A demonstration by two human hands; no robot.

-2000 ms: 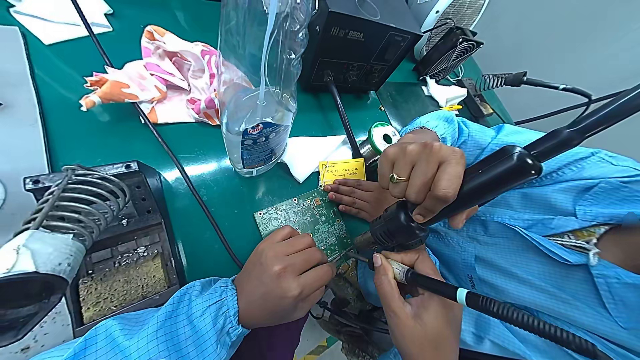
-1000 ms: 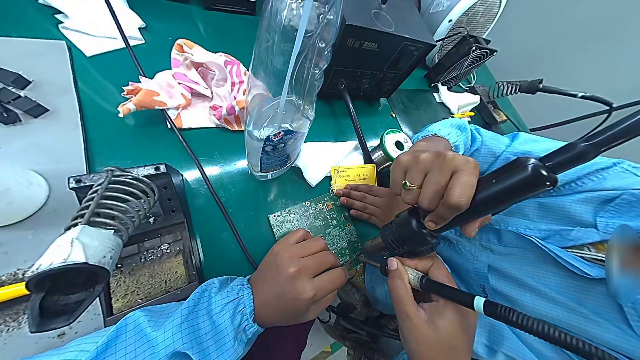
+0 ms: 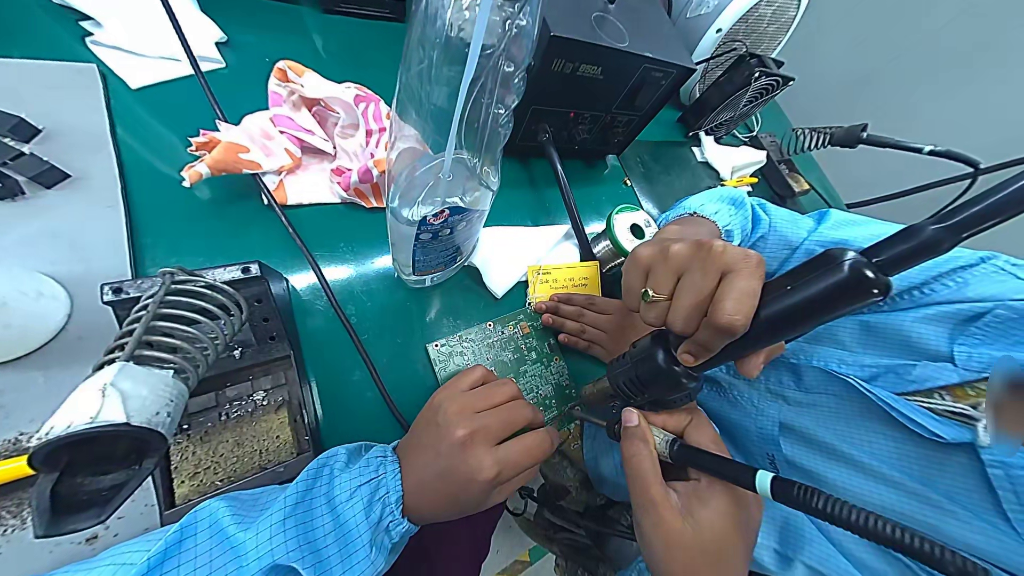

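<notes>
A green printed circuit board (image 3: 512, 356) lies on the green mat. My left hand (image 3: 480, 440) rests at its lower edge, fingers curled; whether it pinches something there is hidden. In my right hand (image 3: 688, 488) is a soldering iron (image 3: 664, 442) with a black corded handle, its tip at the board's lower right corner. Just above it, a co-worker's hand grips a black hot-air gun (image 3: 744, 336), whose nozzle points at the same corner. The co-worker's other hand lies at the board's right edge, beside a yellow handwritten tag (image 3: 564, 282).
At left stands a soldering iron stand (image 3: 232, 384) with a coil holder and a dirty sponge. A clear plastic bottle (image 3: 448, 200), a patterned cloth (image 3: 312, 144), a solder spool (image 3: 628, 232) and a black hot-air station (image 3: 600, 88) stand behind the board. A black cable (image 3: 320, 272) crosses the mat.
The view has shifted slightly. Both hands, the iron and the co-worker's hot-air gun stay gathered about the same corner of the board.
</notes>
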